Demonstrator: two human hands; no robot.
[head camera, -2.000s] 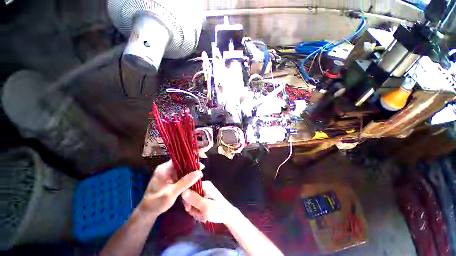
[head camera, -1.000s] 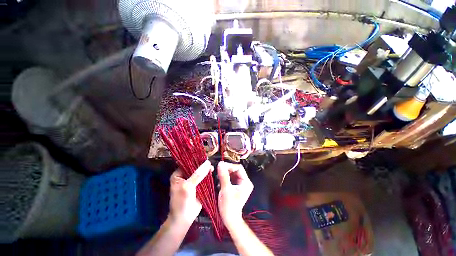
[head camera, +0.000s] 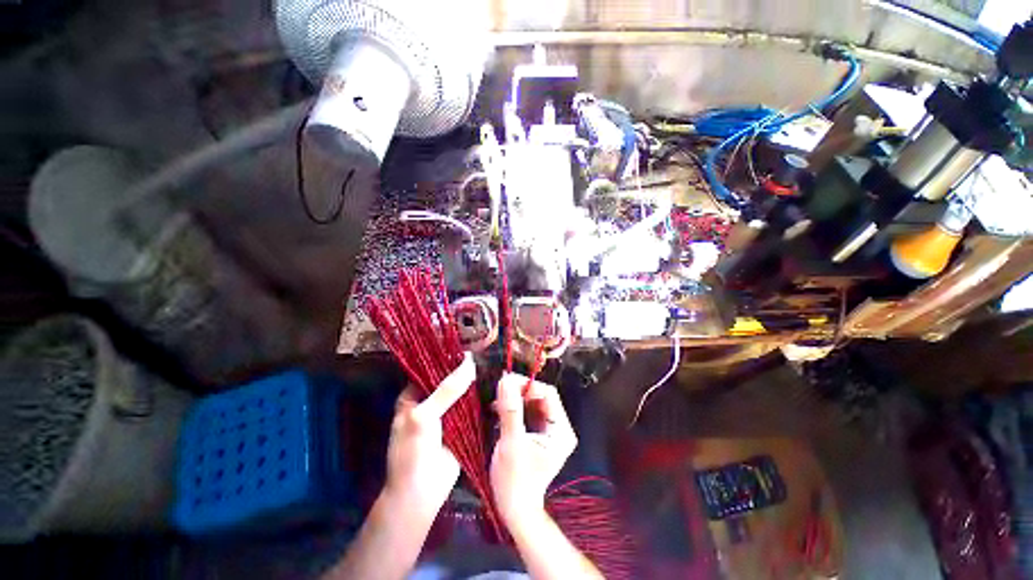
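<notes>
My left hand (head camera: 425, 453) is closed around a fanned bunch of red wires (head camera: 425, 340), their upper ends over the bench's front edge. My right hand (head camera: 530, 442) pinches a red wire (head camera: 505, 329) that points up to the glare-lit white machine (head camera: 538, 193). Another red strand stands up from the same fingers toward the right ring. The far tip of the pinched wire is lost in glare. Two pale rings (head camera: 474, 322) sit side by side at the bench edge, just beyond my hands.
Grey loose bits (head camera: 391, 255) lie on the bench's left. A white fan (head camera: 374, 85) stands upper left, a blue perforated crate (head camera: 249, 453) lower left. A black and silver cylinder device (head camera: 935, 147) is at right. More red wires (head camera: 589, 521) lie by my right forearm.
My right hand has left the bunch and moved up beside it with a wire. Since one second ago, a second strand shows at its fingers. The view has shifted slightly.
</notes>
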